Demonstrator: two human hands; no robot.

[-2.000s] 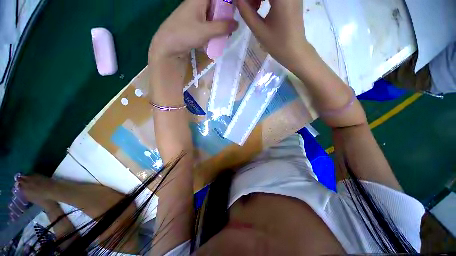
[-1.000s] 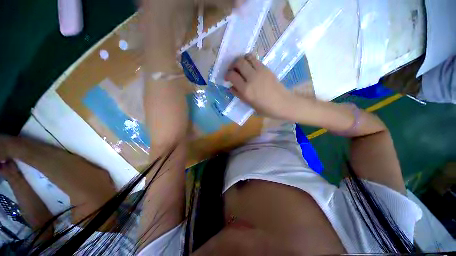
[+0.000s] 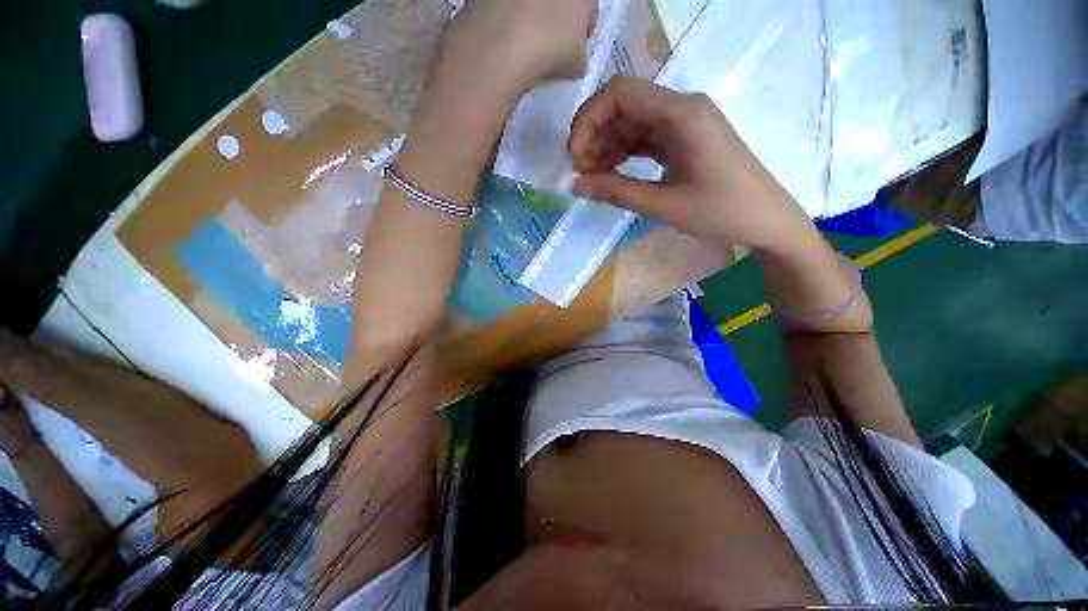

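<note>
A white sticker strip [image 3: 533, 146] lies at a slant between my hands over the work board [image 3: 161, 229]. My right hand [image 3: 654, 153] is at the strip's near end, with thumb and fingertips pinched at its edge. My left hand [image 3: 525, 38] is at the top edge of the picture, over the strip's upper left side. Its fingers are partly hidden and I cannot tell what they hold. A second sticker strip [image 3: 579, 257] lies on the board below my right hand.
A pink device [image 3: 112, 78] lies on the dark green conveyor belt [image 3: 227, 60] at upper left. Two round white stickers [image 3: 274, 122] are on the board's left part. Another person's arm [image 3: 131, 418] is at lower left. A grey sleeve [image 3: 1038, 191] shows at right.
The pink device my hands held two seconds ago is out of sight. My right hand has come down to the strip's near end. The view has shifted, and the belt device appears farther left.
</note>
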